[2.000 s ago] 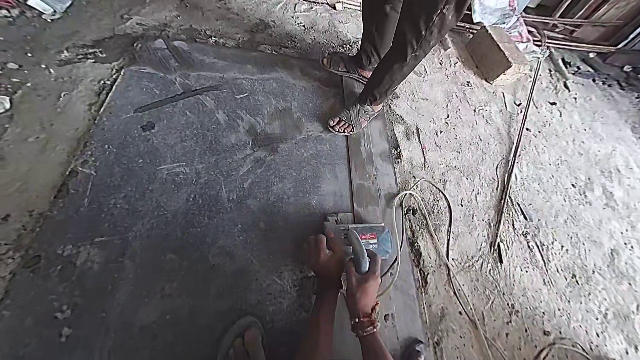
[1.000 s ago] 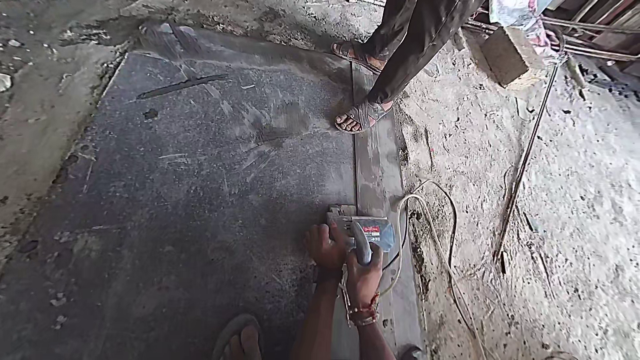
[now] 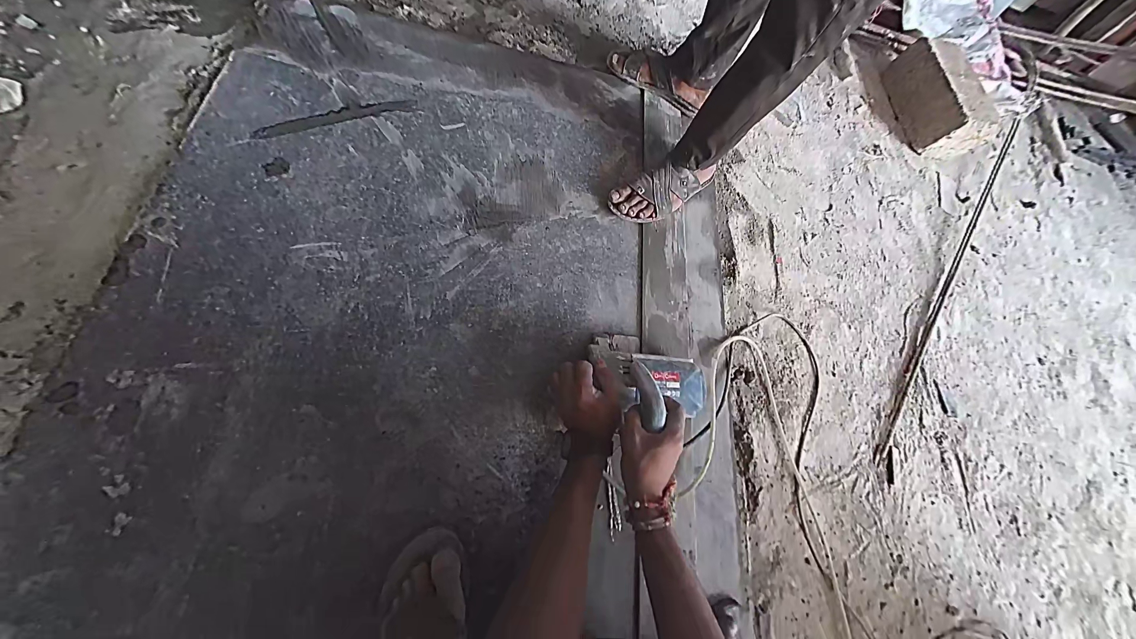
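Note:
A blue handheld power tool (image 3: 679, 383), its exact kind unclear, rests on a dark stone or metal sheet (image 3: 373, 293) at a long straight seam. My right hand (image 3: 652, 444), with beads and a red thread at the wrist, is wrapped around the tool's curved handle. On the tool's left side my left hand (image 3: 587, 397) is closed at its metal base plate (image 3: 612, 348); the fingertips are partly hidden. A narrow strip (image 3: 666, 293) of the same dark material lies right of the seam. The tool's underside is hidden.
Another person's sandaled foot (image 3: 658, 193) stands across the seam ahead, the other foot behind it. Cables (image 3: 772, 399) loop over the rough ground at right. Beyond them lie a thin metal rod (image 3: 954, 275) and a concrete block (image 3: 939, 96). My sandaled foot (image 3: 426, 581) is at the bottom.

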